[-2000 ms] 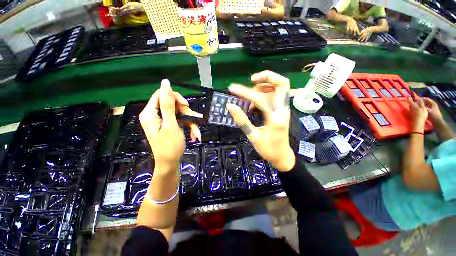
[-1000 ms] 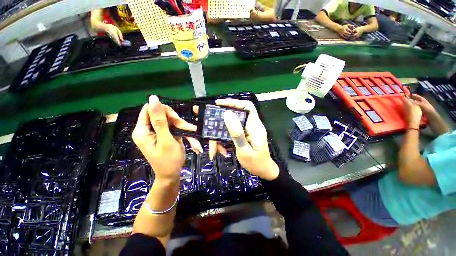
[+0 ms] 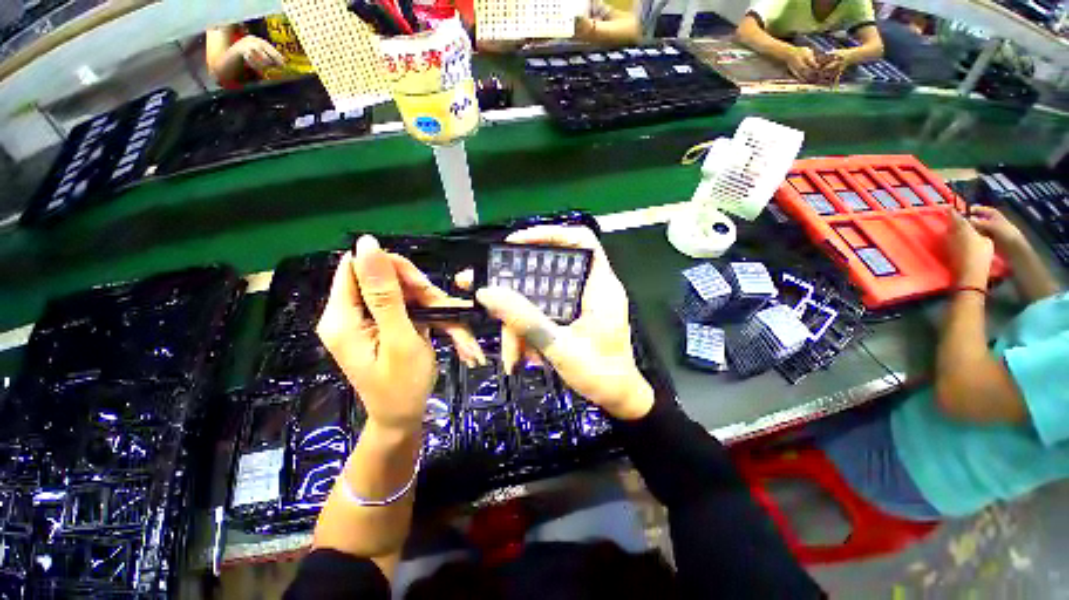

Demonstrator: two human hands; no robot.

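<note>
A phone front housing with a dark gridded keypad at its right end is held up above the blister tray. My left hand grips the housing's left part between thumb and fingers. My right hand holds the keypad end, thumb on its lower left corner, fingers behind. My hands hide much of the housing. The shiny black blister tray lies below with phone-shaped pockets; one pale keypad sits in its lower left.
Gridded keypad stacks and thin frames lie at right below a white fan. A neighbour works at a red tray. Another black tray is at left. A tool cup stands ahead by the green belt.
My right thumb has moved from the keypad's face to its lower left corner, so more keys show. The keypad end now tilts differently. My left hand keeps its hold.
</note>
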